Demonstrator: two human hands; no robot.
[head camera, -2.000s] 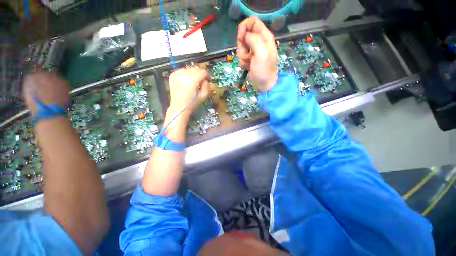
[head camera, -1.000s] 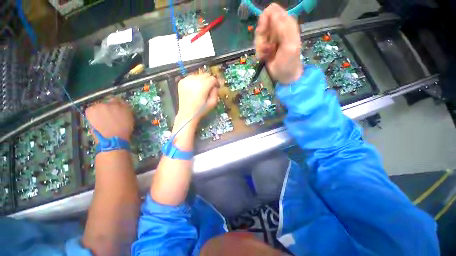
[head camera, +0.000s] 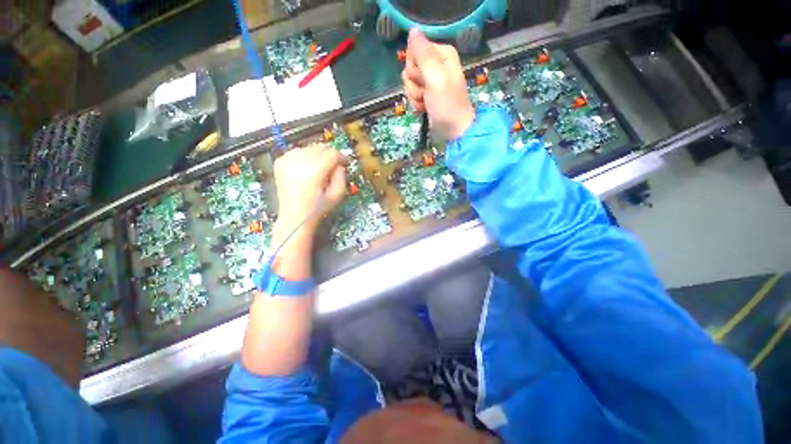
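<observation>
Green circuit boards with white and orange parts lie in dark-rimmed trays; one board (head camera: 362, 224) lies just right of my left wrist, another (head camera: 427, 188) below my right hand. My left hand (head camera: 305, 180) is curled over the left part of the brownish tray (head camera: 382, 176), fingertips together; whether it holds anything is hidden. A blue wrist strap (head camera: 284, 282) with a thin cord is on that wrist. My right hand (head camera: 436, 82) is raised over the tray's far side, fingers closed on a slim dark tool (head camera: 424, 132) that points down.
A shiny metal rail (head camera: 388, 268) runs along the near edge. Beyond the trays are a notebook (head camera: 243, 107), a red pen (head camera: 328, 62), a bag of parts (head camera: 176, 104), a yellow-handled tool (head camera: 207, 142) and a turquoise fan (head camera: 441, 26). Another person's arm (head camera: 36, 321) is at the far left.
The other person's hand has withdrawn from the trays to the left edge, uncovering boards. The whole view has shifted somewhat. My left hand stays curled at the tray; my right hand still holds the dark tool.
</observation>
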